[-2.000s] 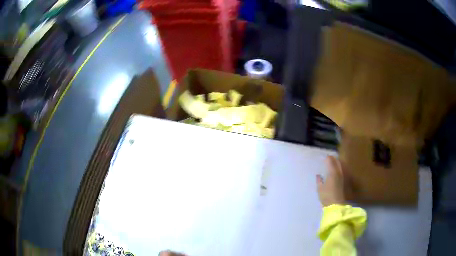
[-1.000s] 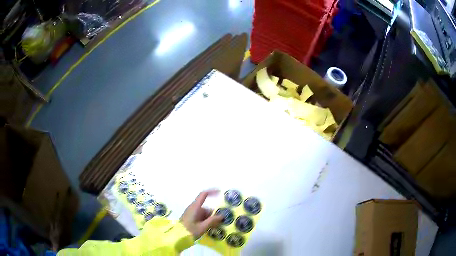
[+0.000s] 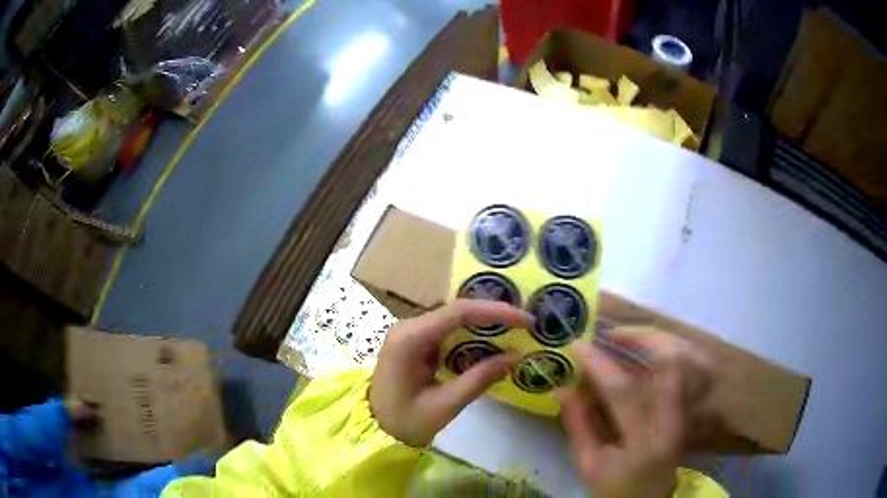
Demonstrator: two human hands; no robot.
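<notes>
A yellow label sheet (image 3: 525,277) with several round black stickers is held up over a brown carton (image 3: 413,257). My left hand (image 3: 438,365) grips the sheet near its lower left, thumb and index finger pinched on it. My right hand (image 3: 637,404) is blurred at the sheet's lower right corner; I cannot tell if its fingers hold a sticker. The carton lies across the white table behind the sheet and both hands, its middle hidden.
A box of yellow scraps (image 3: 622,107) stands beyond the table's far edge, with a white ring (image 3: 672,52) beside it. Stacked cardboard (image 3: 365,185) lines the left side. More stickers (image 3: 350,316) lie at the table's left. Another person's blue sleeve (image 3: 39,452) and a carton show at lower left.
My left hand has lifted the label sheet off the table. My right hand has come in beside it. A carton now lies beneath them, and the upright carton at the right is gone from there.
</notes>
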